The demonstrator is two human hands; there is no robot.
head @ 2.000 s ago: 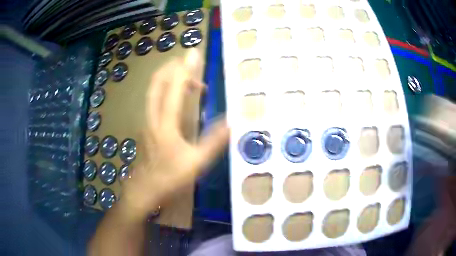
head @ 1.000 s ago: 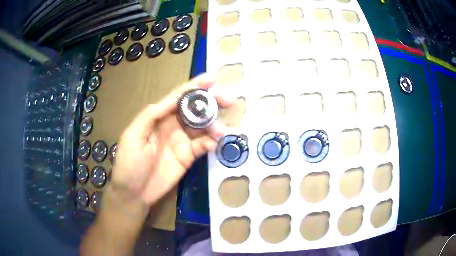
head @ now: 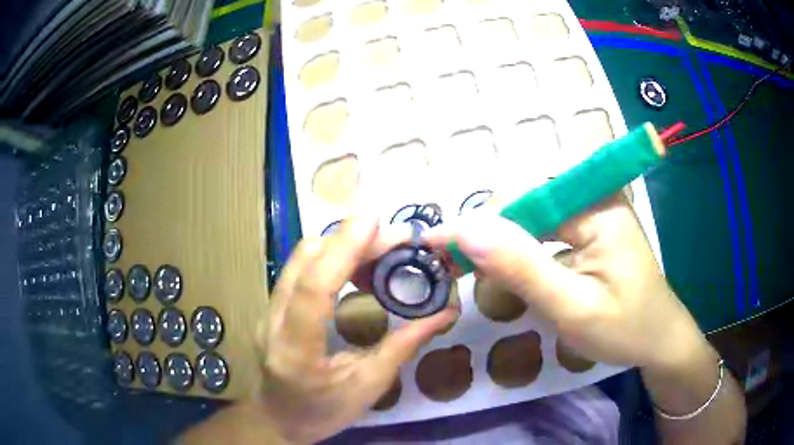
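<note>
My left hand (head: 326, 335) holds a speaker driver (head: 411, 282) over the lower part of the white packing tray (head: 366, 76), with its round silver-grey back facing up. My right hand (head: 601, 287) grips the green test probe (head: 583, 187). The probe's lower end is at the driver's upper right edge; whether it touches cannot be told. Red wire leaves the probe's rear. Behind the hands, speaker drivers (head: 418, 215) in one tray row show partly. The other tray holes in view show tan or brown.
Corrugated cardboard (head: 196, 191) left of the tray holds several drivers, glossy face up. A clear blister tray (head: 57, 235) is at far left, stacked trays (head: 96, 52) at upper left. A loose round part (head: 652, 92) lies on the green mat (head: 709, 200). A thin wire (head: 727, 113) crosses at right.
My left hand has moved right over the tray, and its driver is now turned back side up. My right hand has come in from the right with the green probe. The view has shifted.
</note>
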